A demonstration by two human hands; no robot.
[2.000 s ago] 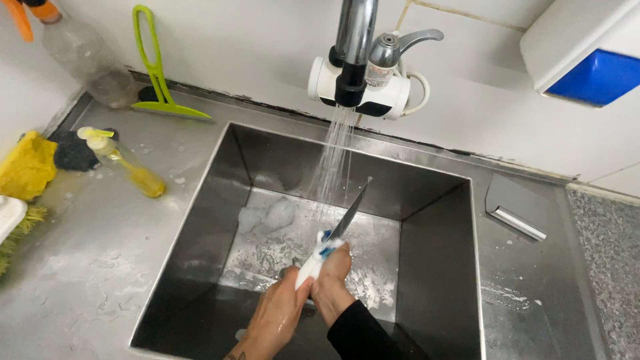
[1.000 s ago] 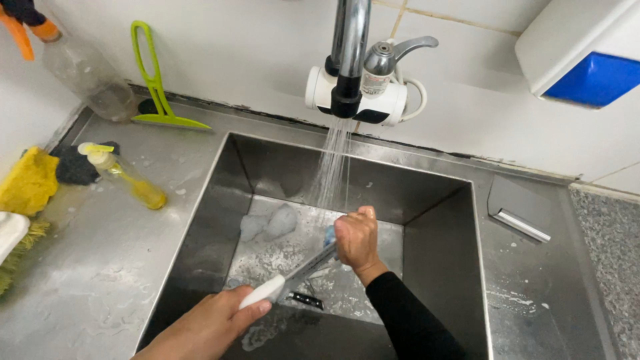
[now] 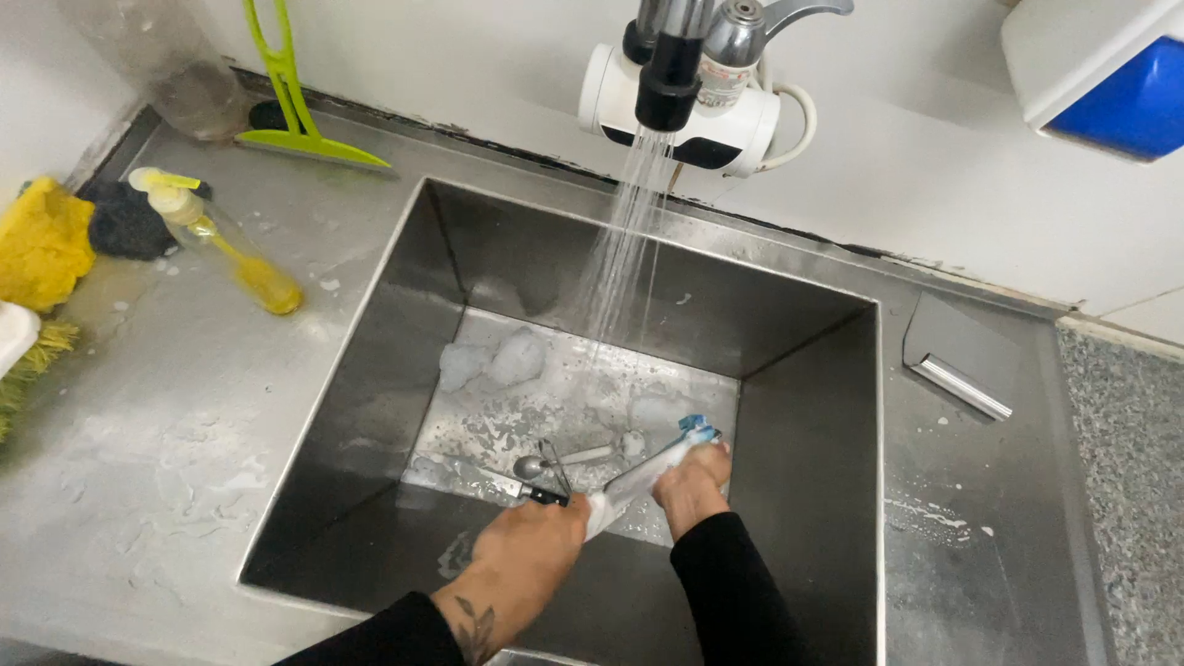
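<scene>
Low in the steel sink (image 3: 879, 444), my left hand (image 3: 532, 546) grips the white handle of a knife (image 3: 638, 474), whose blade points up and to the right. My right hand (image 3: 694, 486) is closed around a blue and white cloth or sponge (image 3: 694, 430) against the blade's far part. On the sink floor, left of the blade, lie a black-handled knife (image 3: 546, 497) and a metal spoon-like utensil (image 3: 530, 465), partly among suds (image 3: 518, 356). Water runs from the black-tipped faucet (image 3: 668, 102) behind my hands.
On the left counter are a pump bottle of yellow liquid (image 3: 264, 277), a green squeegee (image 3: 296, 139), a yellow cloth (image 3: 44, 245), a dark scouring pad (image 3: 134, 220) and a yellow-green bristled brush (image 3: 42, 351). A flat metal scraper (image 3: 962, 384) lies on the right. A white and blue dispenser (image 3: 1101, 83) overhangs.
Since a second ago, my right hand has moved down, nearer the front of the sink. My left hand still holds the white knife handle.
</scene>
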